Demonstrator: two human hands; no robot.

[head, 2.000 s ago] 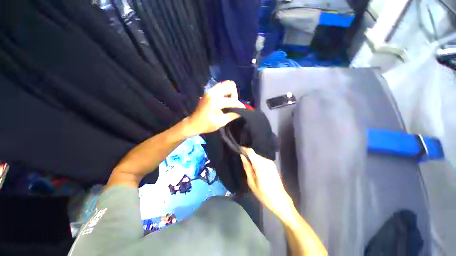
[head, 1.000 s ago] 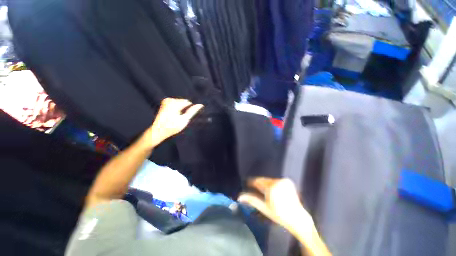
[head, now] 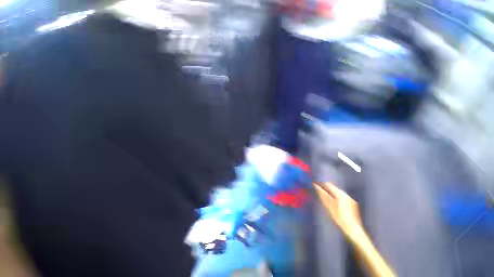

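Note:
The whole view is heavily blurred. A large sheet of black cloth [head: 103, 140] fills the left side, upright, close to me. My right hand [head: 338, 204] is over the near left side of the grey padded table, with nothing visible in it and its fingers slightly apart. My left hand does not show. A blurred skin-toned patch lies at the lower left edge, possibly part of my left arm; the black cloth may hide the rest.
The grey padded table [head: 401, 162] stands at right, with a blurred blue block [head: 466, 208] on it. Navy cloth [head: 303, 81] hangs at centre. Blue and white plastic [head: 238, 189] with red patches lies below, left of the table.
The view has swung and blurred. The black garment is no longer between my hands; black cloth now fills the left. My left hand has gone from view. My right hand is now farther right.

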